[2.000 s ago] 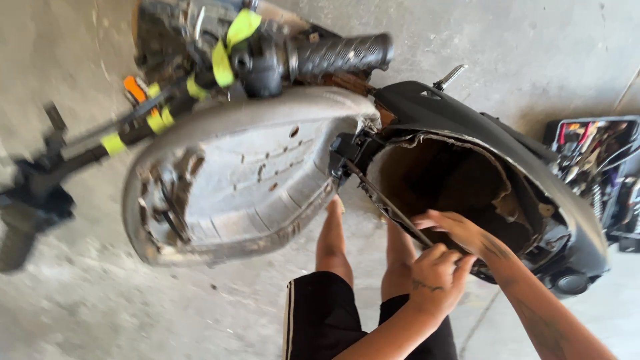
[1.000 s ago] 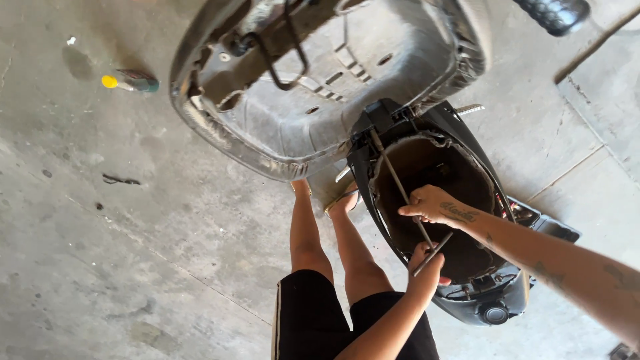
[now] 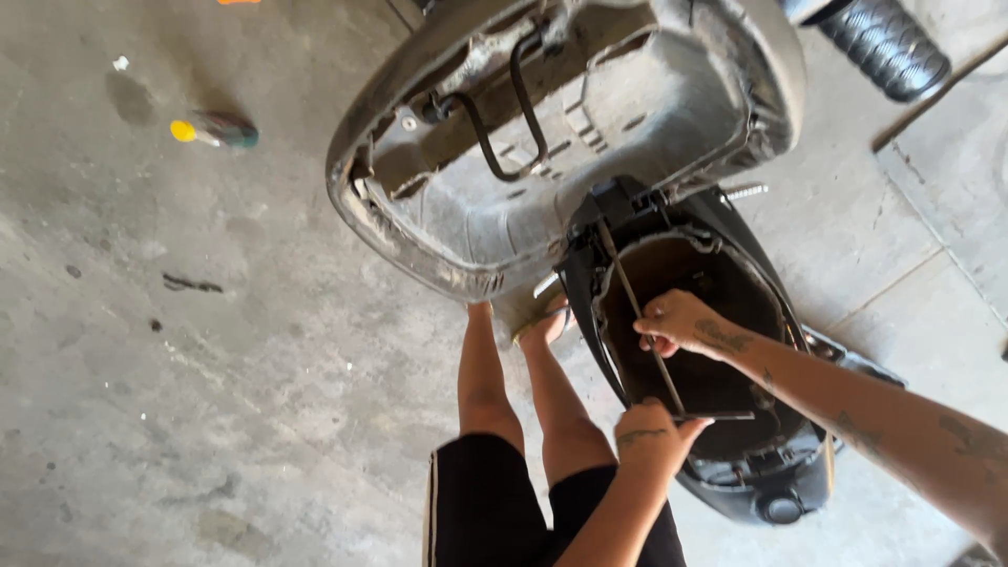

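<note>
The seat (image 3: 472, 236) of a black scooter is tipped up, its worn underside and bent metal loop showing. Beside it lies the open underseat compartment (image 3: 709, 268). A long T-handle wrench (image 3: 628, 291) slants over the compartment's left side, its far end at the black bracket by the seat hinge (image 3: 610, 201). My left hand (image 3: 652, 437) is closed around the T-handle end, the crossbar sticking out to the right. Farther up, my right hand (image 3: 673, 324) grips the shaft between thumb and fingers. What the wrench tip engages is too small to tell.
A ribbed handlebar grip (image 3: 890, 51) juts in at the upper right. On the concrete floor (image 3: 236, 394) at the left lie a yellow-capped object (image 3: 224, 130) and a small dark object (image 3: 191, 283). Part of a dark case (image 3: 854, 358) shows behind the scooter. My legs stand beside its body.
The wrench's crossbar was slanted a second ago and now lies nearly level across the view; my left hand has turned with it. My right hand stays on the shaft. The view has shifted since the first frame.
</note>
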